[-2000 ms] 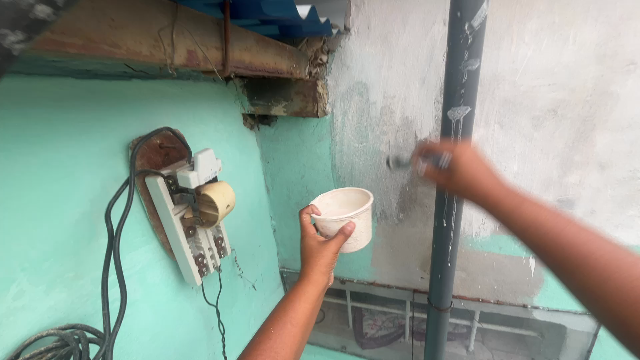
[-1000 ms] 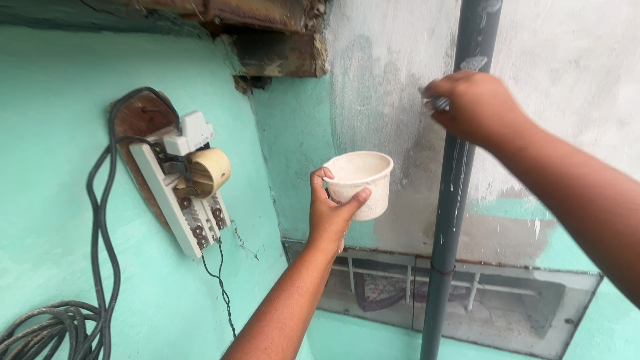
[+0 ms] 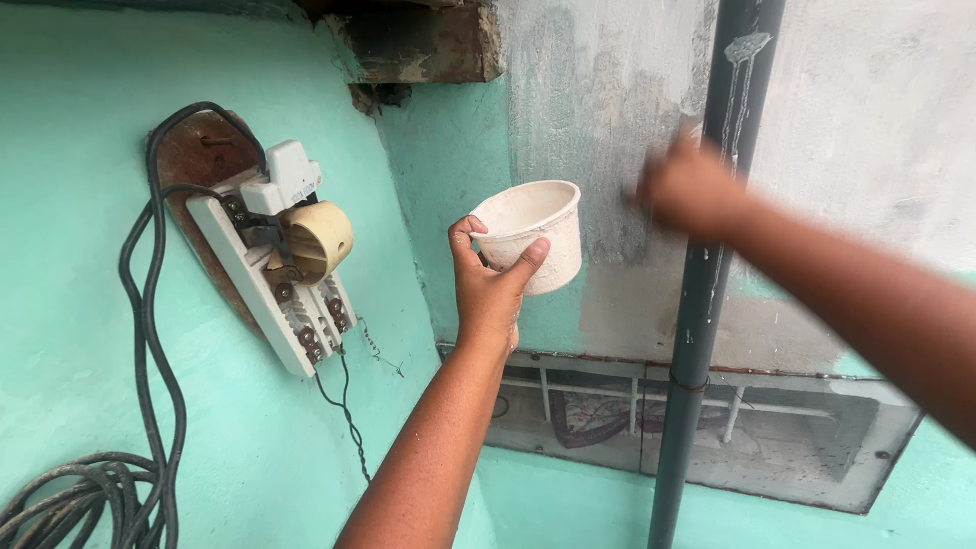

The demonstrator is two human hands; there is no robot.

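My left hand [image 3: 496, 282] grips a white plastic tub [image 3: 545, 252] by its rim and side, thumb in front, the tub tilted a little. Whitish residue coats the tub. My right hand [image 3: 686, 187], blurred by motion, is closed in front of the grey-white patch of wall [image 3: 610, 137], just by a dark grey pipe [image 3: 698, 305]. What it holds is too blurred to make out. White drips run down the pipe. Around the patch the wall is turquoise.
On the left wall [image 3: 69, 252] hangs an open knife switch [image 3: 267, 252] on a wooden board, with exposed terminals and black cables [image 3: 156, 305]. A broken beam end [image 3: 427, 46] juts out above. Low behind the pipe is a framed pane [image 3: 793, 450] with bars behind it.
My right hand has moved down from its place one second ago, still close to the pipe. My left hand keeps its hold on the tub.
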